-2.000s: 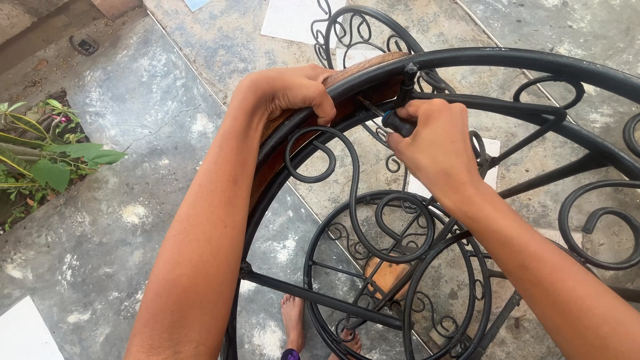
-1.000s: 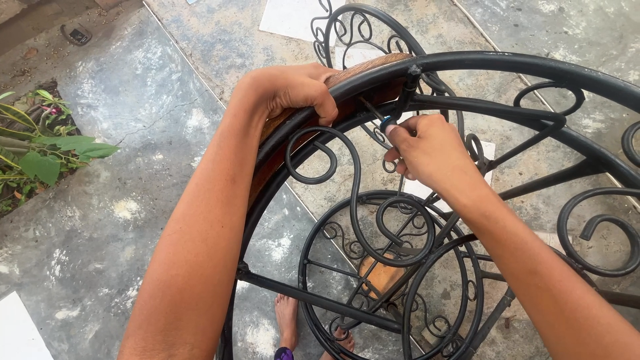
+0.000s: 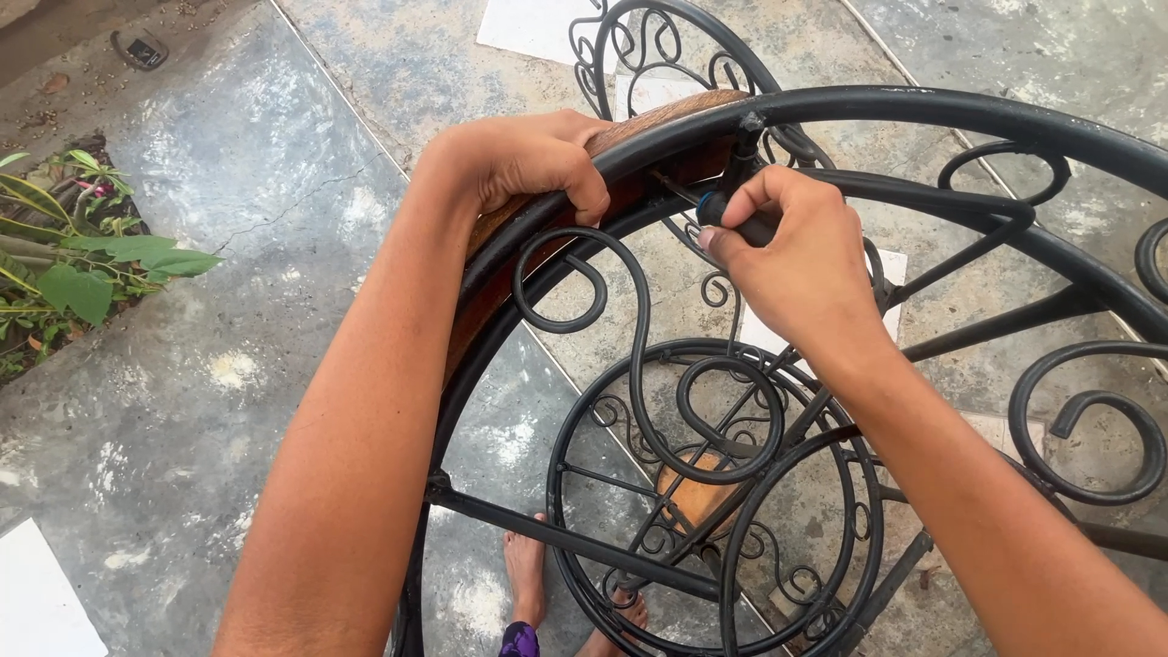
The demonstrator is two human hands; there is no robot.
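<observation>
A black curved metal frame [image 3: 922, 105] with scrollwork arches across the view, and a curved brown wooden piece [image 3: 666, 111] lies along its outer side. My left hand [image 3: 543, 169] grips the wooden piece and the frame's rim together, thumb on the inner side. In my right hand [image 3: 789, 237] is a screwdriver [image 3: 753, 222] with a dark handle and a blue ring. Its shaft points up and left to a screw spot on the inner face of the wood, close to a short metal upright. Whether the tip sits in a screw head cannot be told.
Below the rim are a round scrolled metal part [image 3: 557, 493] and an orange-brown round object [image 3: 698, 493]. Bare feet [image 3: 525, 566] stand on the concrete floor [image 3: 201, 429]. Another scrolled metal piece [image 3: 762, 68] is behind the rim. Green plants [image 3: 78, 287] grow at the left.
The fingers of my right hand have shifted their hold on the screwdriver handle. My left hand keeps its place on the wood and the rim.
</observation>
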